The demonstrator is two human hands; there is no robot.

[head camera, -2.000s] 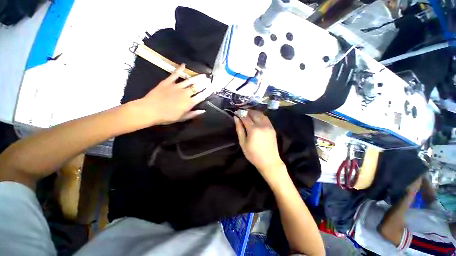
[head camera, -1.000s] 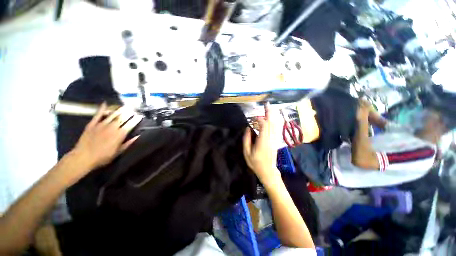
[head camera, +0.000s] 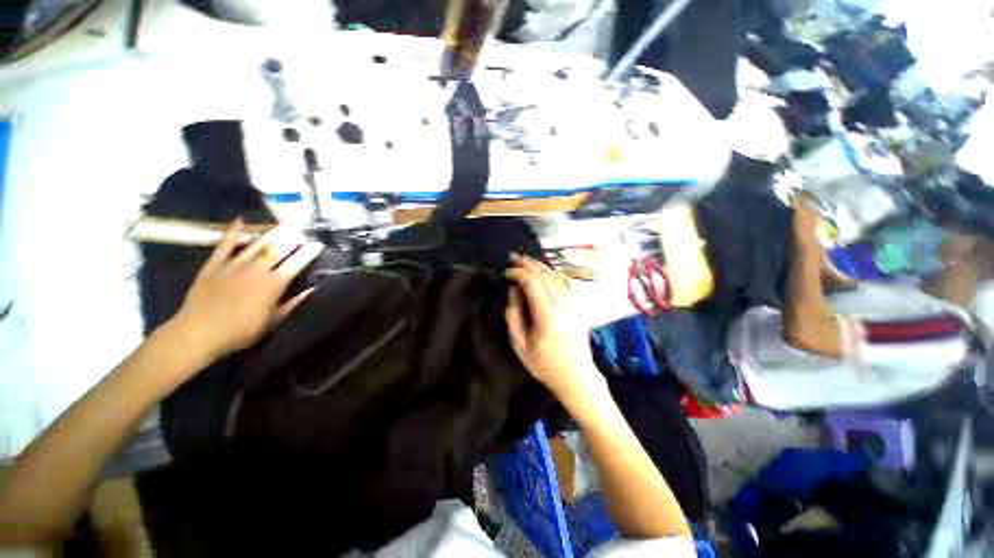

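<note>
The black garment panel (head camera: 360,436) lies under the machine head and hangs over the table's front edge. Thin grey stitch lines show on its pocket piece (head camera: 354,354). My left hand (head camera: 234,292) lies spread on the cloth, fingertips at the right end of the pale ruler (head camera: 180,231), left of the presser foot area (head camera: 354,234). My right hand (head camera: 550,327) has bent fingers at the panel's right edge; whether it pinches cloth or something thin is unclear. The white sewing machine (head camera: 403,131) has a black strip (head camera: 469,153) draped over it.
Red-handled scissors (head camera: 651,286) lie at the table's right end, and a small thin tool (head camera: 574,268) lies beside my right fingertips. A blue basket (head camera: 531,480) is below the table edge. Another person (head camera: 861,343) sits at the right. Blue tape (head camera: 5,164) shows at the far left.
The view has swung right since the first frame. My right hand moved from near the needle to the panel's right side, reached toward the tools, then drew back with its fingers bent.
</note>
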